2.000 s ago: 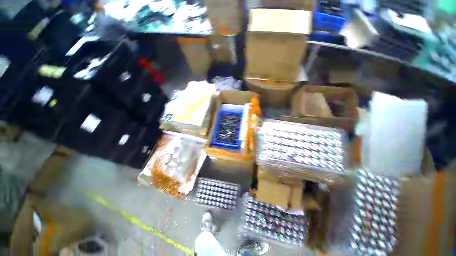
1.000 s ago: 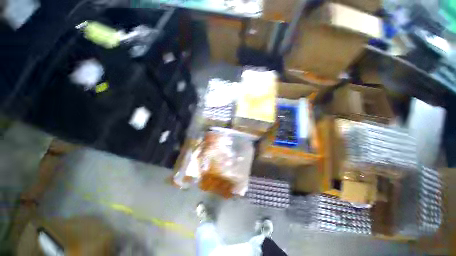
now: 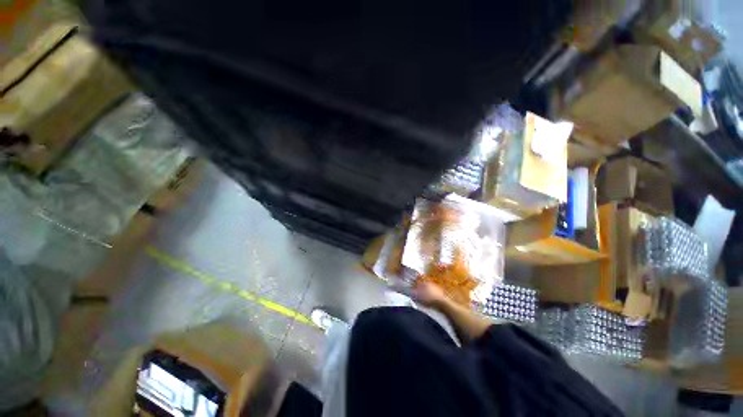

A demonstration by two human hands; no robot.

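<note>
A large black mass (image 3: 326, 106), blurred, fills the upper middle of the view close in front of me; it looks like stacked black crates. My right hand (image 3: 432, 295) hangs low in front of my body, small and blurred, below a dark sleeve. It overlaps the edge of a clear plastic bag with orange-brown contents (image 3: 452, 244); whether it touches or holds anything cannot be told. My left hand is not in view.
An open carton (image 3: 232, 350) with a black and white item is at lower left. A grey-green cover (image 3: 114, 179) lies left. A yellow line (image 3: 236, 289) crosses the floor. Cartons (image 3: 615, 94), a blue bin (image 3: 565, 210) and clear blister trays (image 3: 603, 330) stand right.
The black mass has come much closer and covers the upper middle. The cartons and trays have shifted right. My right hand and dark clothing have come into view; the lower-left carton shows more.
</note>
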